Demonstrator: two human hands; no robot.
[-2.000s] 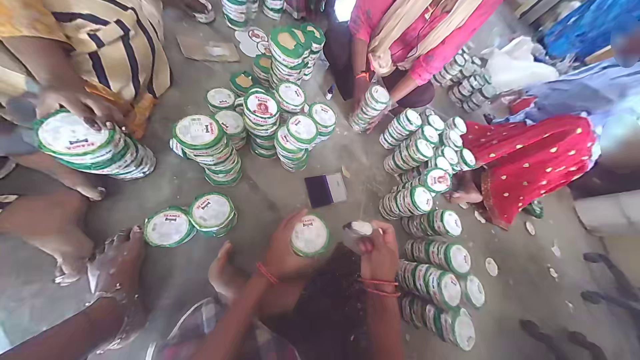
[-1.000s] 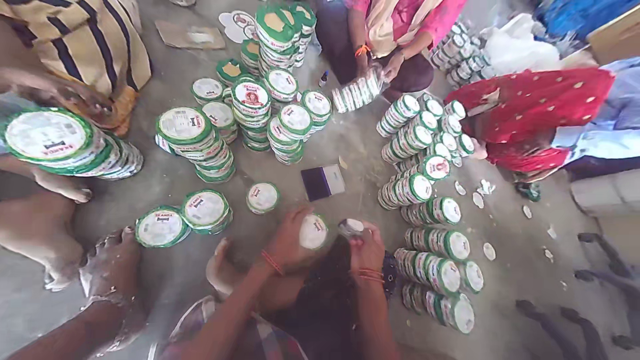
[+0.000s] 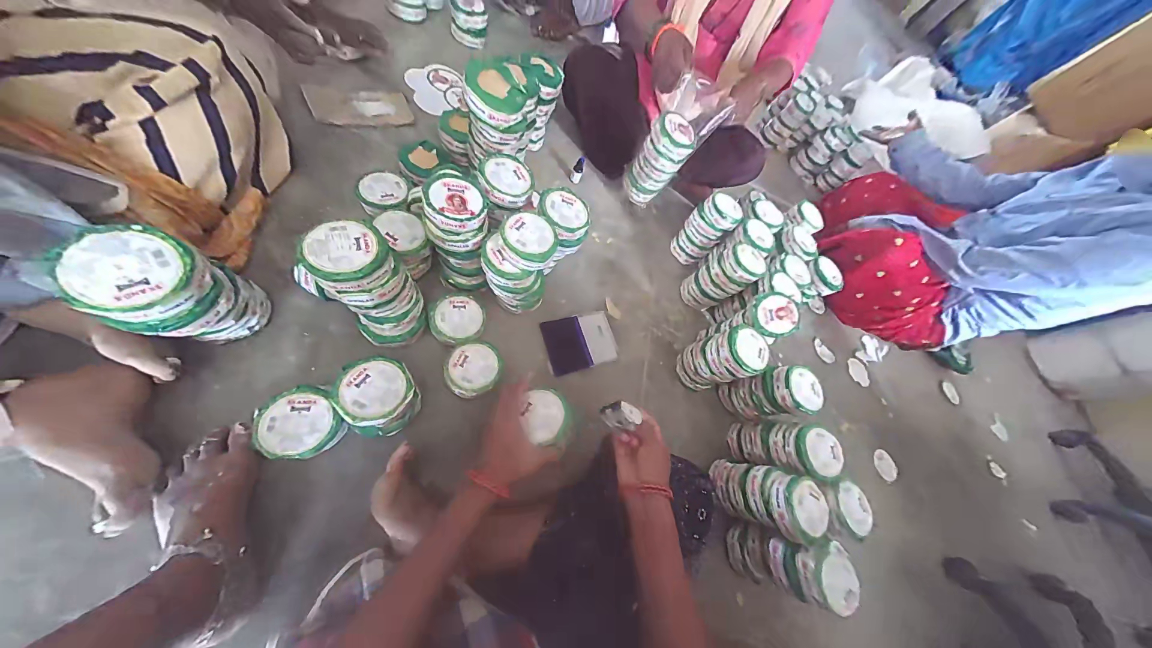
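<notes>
My left hand (image 3: 513,441), blurred, is at the left edge of a round, flat green-rimmed packet (image 3: 545,418); its grip is unclear. My right hand (image 3: 641,452) grips a small stamp-like object (image 3: 621,416) just right of that packet. Beyond my hands lies an open ink pad (image 3: 567,346) with a dark purple face and grey lid. Two single packets (image 3: 472,368) (image 3: 457,319) lie left of the pad. Further left are two low piles (image 3: 373,391) (image 3: 299,422) of similar packets, side by side.
Tall packet stacks (image 3: 344,247) (image 3: 454,200) stand ahead on the left. Leaning rows (image 3: 783,502) line the right. Opposite, a person (image 3: 670,58) holds a stack in clear plastic. A small bottle (image 3: 578,170) and paper scraps (image 3: 886,465) lie on the floor. Other people's bare feet (image 3: 205,504) are at left.
Two single packets now lie left of the ink pad; one lay there a second ago and none before that. The person opposite has tilted their packet stack more upright within clear plastic.
</notes>
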